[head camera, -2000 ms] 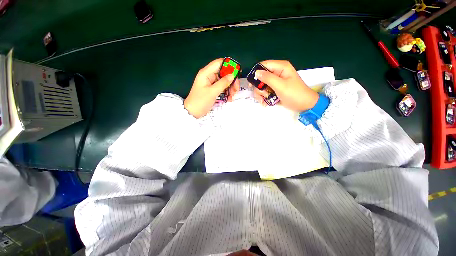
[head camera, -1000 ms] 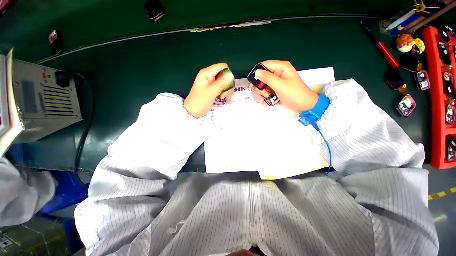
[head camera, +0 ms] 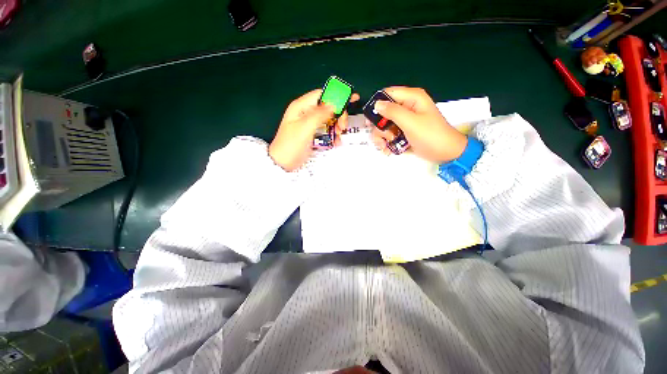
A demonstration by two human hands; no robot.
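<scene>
My left hand (head camera: pixel 298 131) holds a semi-finished smartwatch unit (head camera: pixel 336 96) with its screen lit plain green; its small open case (head camera: pixel 323 136) shows below the thumb. My right hand (head camera: pixel 420 126) holds a second smartwatch unit (head camera: pixel 374 107) with a mostly black screen and a small red patch. My right thumb lies on that screen, and its open case (head camera: pixel 398 144) hangs below. Both hands are above the upper edge of white paper sheets (head camera: pixel 387 204). A blue wrist strap (head camera: pixel 470 155) is on my right wrist.
A red tray (head camera: pixel 645 175) with watch units stands at the right. Loose units (head camera: pixel 597 152), a red-handled tool (head camera: pixel 568 77) and a small figure (head camera: pixel 594 60) lie beside it. A beige vented box (head camera: pixel 66 146) stands left. Watch units (head camera: pixel 242 14) lie beyond the pale seam.
The left unit's screen went from red-and-green blocks, through being mostly covered by my fingers, to plain green facing up. The watch units beyond the seam have shifted right. My right hand is nearly unmoved.
</scene>
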